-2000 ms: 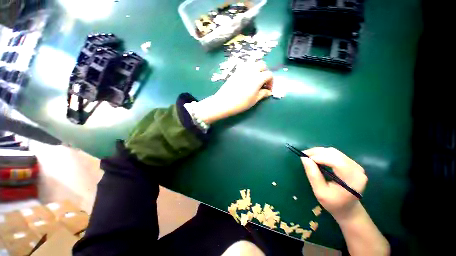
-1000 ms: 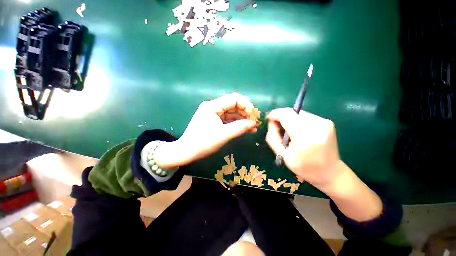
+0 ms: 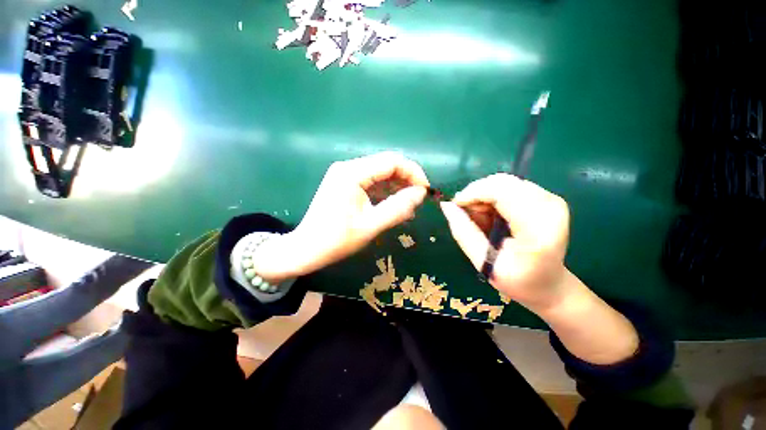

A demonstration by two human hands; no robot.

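Note:
My left hand (image 3: 361, 206) is at the middle of the picture, thumb and forefinger pinched on a tiny dark part with a reddish spot (image 3: 435, 194). My right hand (image 3: 514, 231) is just to the right, its thumb and forefinger tips close to the same part; whether they touch it I cannot tell. The right hand also holds dark tweezers (image 3: 528, 144), tilted up and away from the part, with a pale upper end. Small tan paper scraps (image 3: 420, 294) lie below the hands along the near bench edge, and one loose scrap (image 3: 406, 240) lies nearer the hands.
White and dark grey cut pieces (image 3: 332, 32) lie in a loose pile at the far side of the green bench (image 3: 336, 109). Black housings (image 3: 71, 84) lean in a group at the far left. A dark stacked mass (image 3: 722, 168) runs along the right edge.
Both hands have come together from apart over the past two seconds. Since one second ago, the tan piece has left the left fingertips, a tan scrap lies below, and the right fingertips are lower.

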